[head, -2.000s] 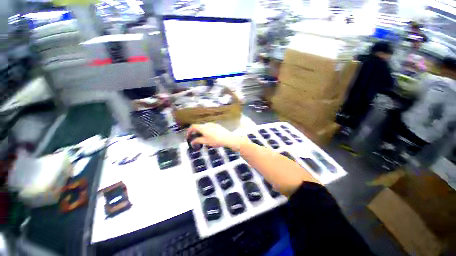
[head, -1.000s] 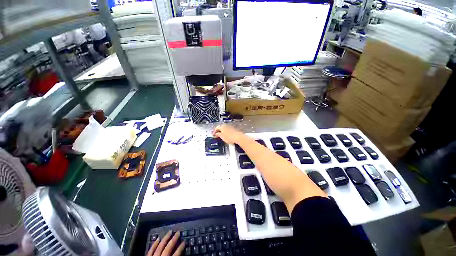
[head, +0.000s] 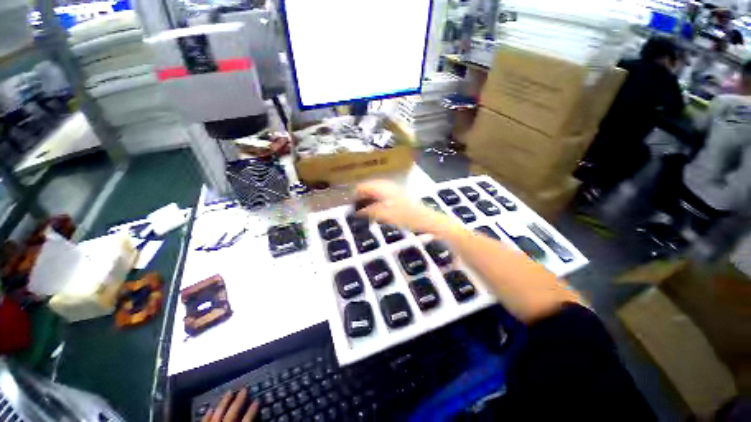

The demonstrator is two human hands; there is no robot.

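Observation:
The white pocketed tray (head: 385,334) lies in front of me, with rows of small black units (head: 395,309), some with a white mark. My right hand (head: 380,206) is over the tray's back rows, fingers bent down at a dark unit; the blur hides whether the unit is held. The small dark square fixture (head: 287,238) sits left of the tray, with a dark centre bearing a pale mark. My left hand (head: 230,407) is cut off by the bottom edge, fingers spread on the black keyboard (head: 305,387).
Orange-and-black frames lie on the white board (head: 206,305) and green mat (head: 138,300). A tissue box (head: 90,280) is at left. Behind stand a parts carton (head: 354,167), a black grille (head: 257,181) and a monitor (head: 358,53). Stacked cartons (head: 531,95) and people are at right.
My right hand has moved from beside the fixture to the tray's back rows. My view has turned right. My left hand remains at the keyboard.

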